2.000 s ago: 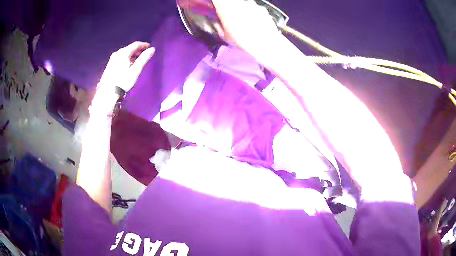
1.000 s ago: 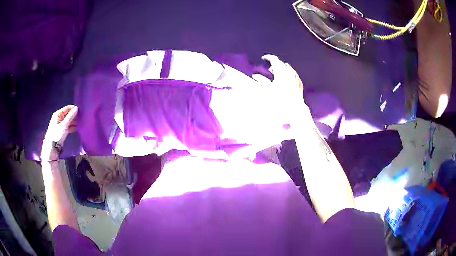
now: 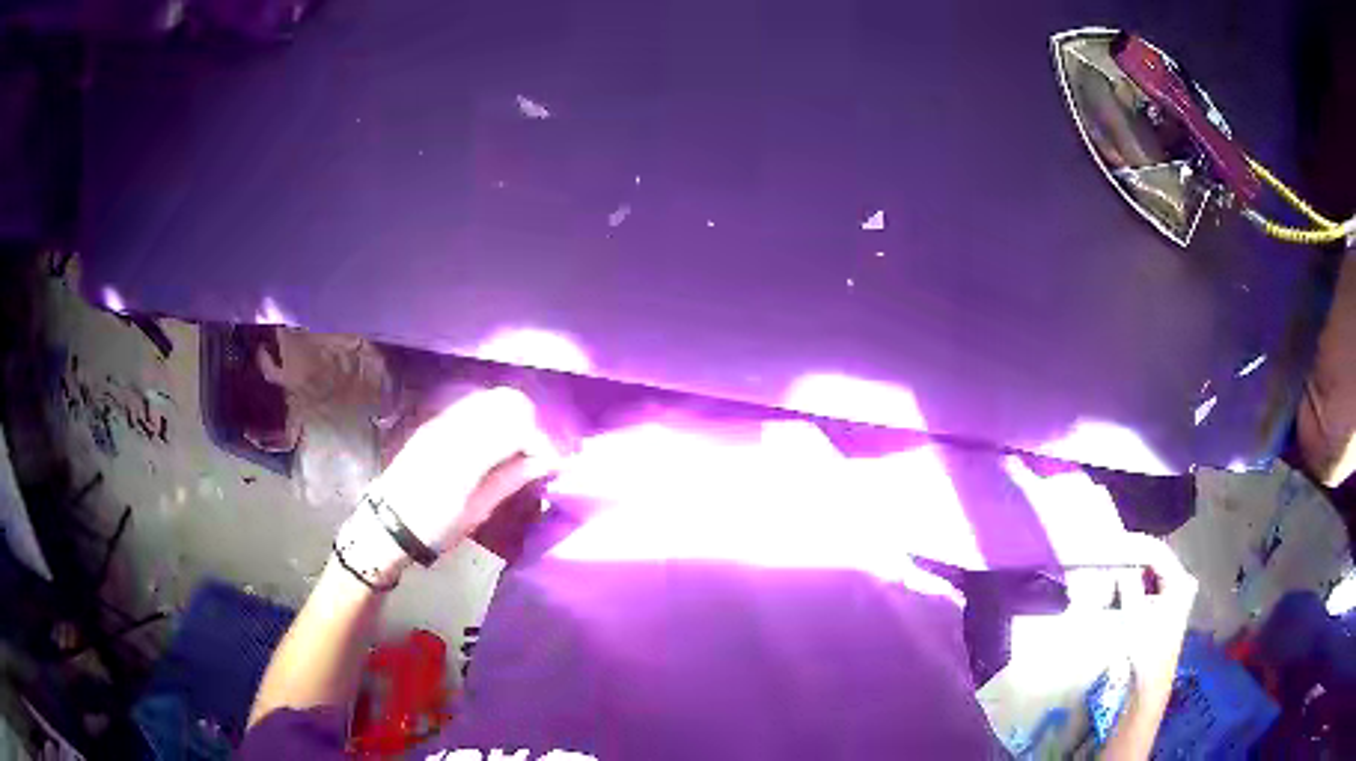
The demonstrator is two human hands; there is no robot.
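Note:
The garment, with glaring white areas and dark purple strips, is off the table top, between the table's front edge and my body. My left hand is at its left end with the fingers closed on the cloth. My right hand is at its right end and grips the cloth there; glare hides part of both holds. The steam iron rests on the table at the far right with its red handle up.
The dark purple table carries small white scraps. A yellow hose runs from the iron to the right rim. A brown padded form is at the right. Blue crates and a red stool are below left.
The garment has moved off the table toward my body. Both hands have come down with it, and my left hand has taken hold of it. The iron stands released from my right hand.

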